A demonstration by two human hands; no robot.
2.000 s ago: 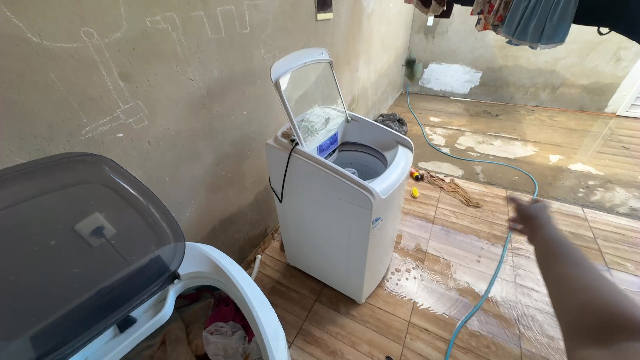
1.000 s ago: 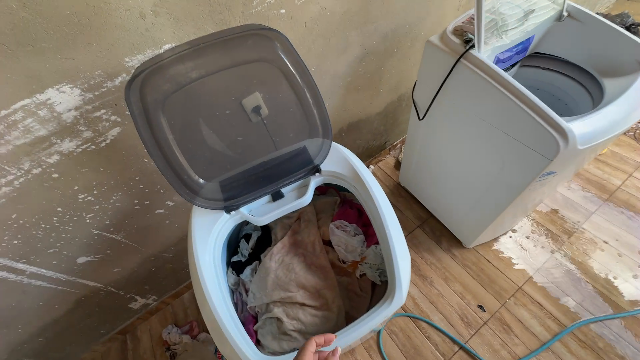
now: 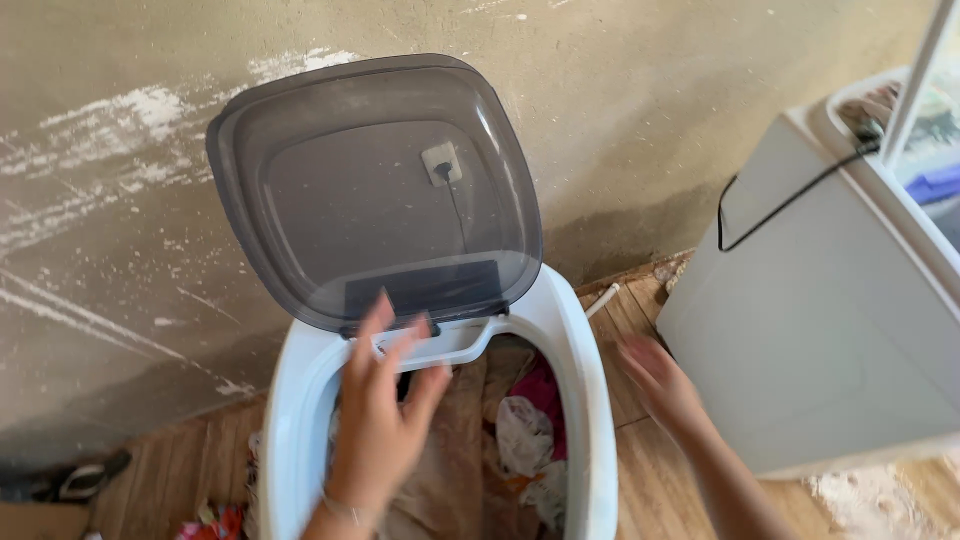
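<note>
A white top-loading washing machine point(image 3: 585, 375) stands with its smoky plastic lid point(image 3: 360, 180) raised against the wall. Inside its tub lie clothes, among them a beige cloth point(image 3: 442, 457), a magenta cloth and a white one point(image 3: 523, 435). My left hand point(image 3: 386, 405), blurred, is over the left part of the opening with its fingers spread, below the lid's hinge, holding nothing. To the right of the washer's rim is my right hand point(image 3: 660, 382), also blurred, above the floor and holding nothing visible; its fingers look extended.
A second white washing machine point(image 3: 817, 315) with a dark cord stands at the right. Clothes point(image 3: 217, 523) lie on the floor left of the near washer. A plug sits in a wall socket point(image 3: 442, 163) seen through the lid. The end of a white hose point(image 3: 601, 300) shows between the machines.
The view has swung to the near washer. A hand that was at its front rim a second ago is no longer there; both hands now show, one over the opening and one beside the machine.
</note>
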